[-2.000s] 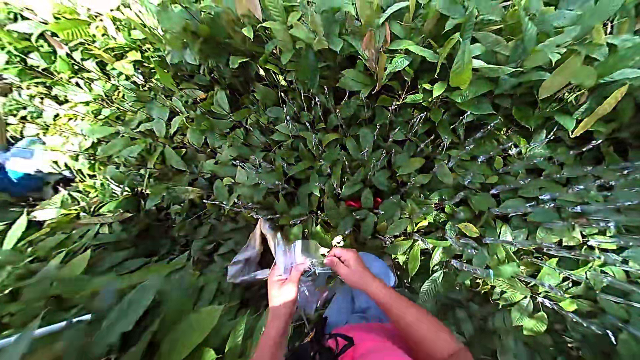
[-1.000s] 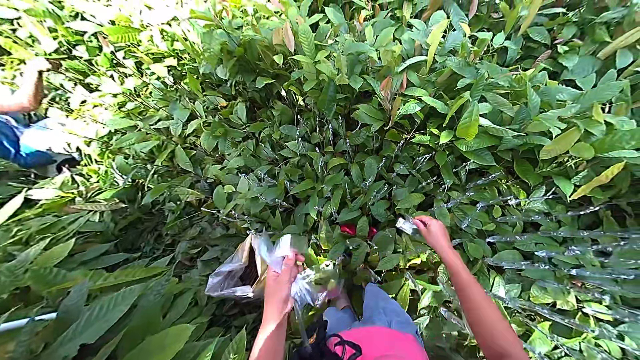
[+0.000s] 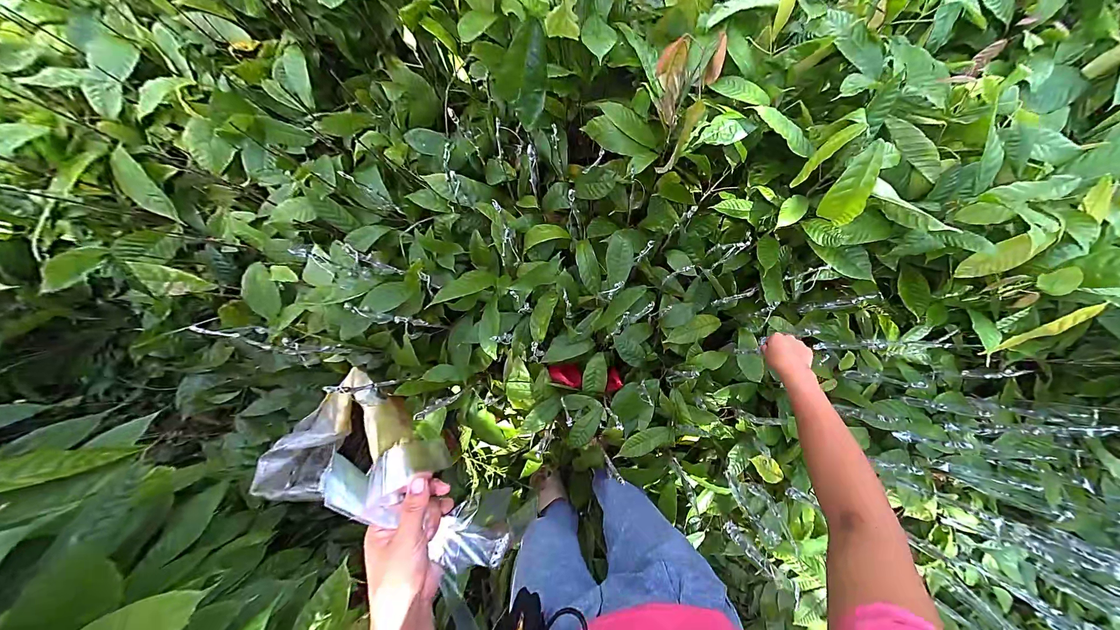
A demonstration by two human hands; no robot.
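Note:
My left hand (image 3: pixel 409 534) is closed on a bundle of clear plastic strips or film (image 3: pixel 385 481) at the lower left. Just beyond it hangs a clear plastic bag (image 3: pixel 302 455) with brownish parts. My right hand (image 3: pixel 786 354) reaches out into the leaves at the right, its fingers bent at a stem; whether it holds anything is too small to tell. Many twisted clear plastic strips (image 3: pixel 534 166) are tied on stems among the green leafy seedlings (image 3: pixel 595 262) in front of me.
Dense plants surround me on all sides. Red objects (image 3: pixel 567 376) show between leaves ahead of my legs. Clear strips (image 3: pixel 1006 516) stretch across the plants at the right. Large leaves (image 3: pixel 70 577) fill the lower left.
My right hand first was beside the left, then moved away to the right with a small whitish piece, and now is farther out among the leaves. The person at the left is out of view.

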